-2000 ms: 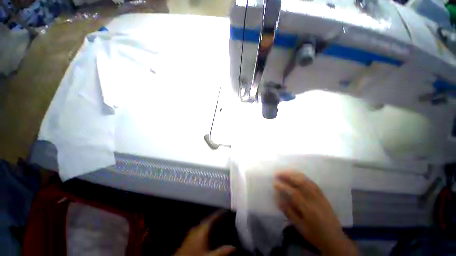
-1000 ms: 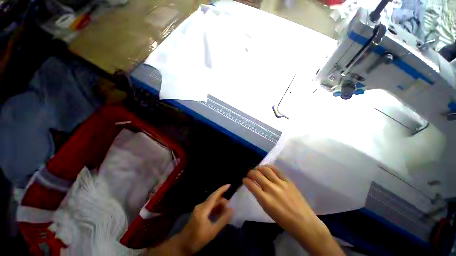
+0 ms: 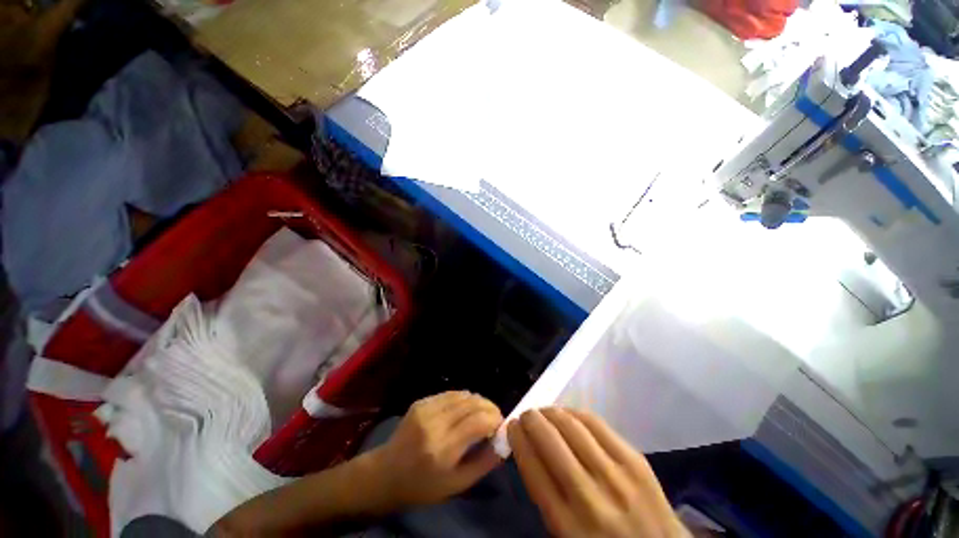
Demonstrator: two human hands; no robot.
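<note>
A white garment panel [image 3: 673,368] lies over the front table edge below the sewing machine [image 3: 831,158], with a narrow folded edge [image 3: 573,352] running down its left side. My left hand [image 3: 447,441] and my right hand [image 3: 578,468] meet at the lower end of this folded edge. Both pinch the cloth there, fingers close together. The upper end of the panel fades into the glare under the machine head, so the presser foot and needle cannot be made out. Another white piece [image 3: 436,131] lies at the table's left end, partly lost in glare.
A red basket [image 3: 237,200] with a bundle of white cut pieces [image 3: 210,394] stands left of the table. Blue-grey cloth [image 3: 68,210] lies beyond it. A brown tape-covered surface [image 3: 273,42] adjoins the table. Heaped cloth [image 3: 820,53] lies behind the machine. A ruler strip [image 3: 542,236] runs along the front edge.
The view has swung left and down, showing more of the basket. My hands have come together at the cloth's lower corner, and a narrow fold now shows along its left edge.
</note>
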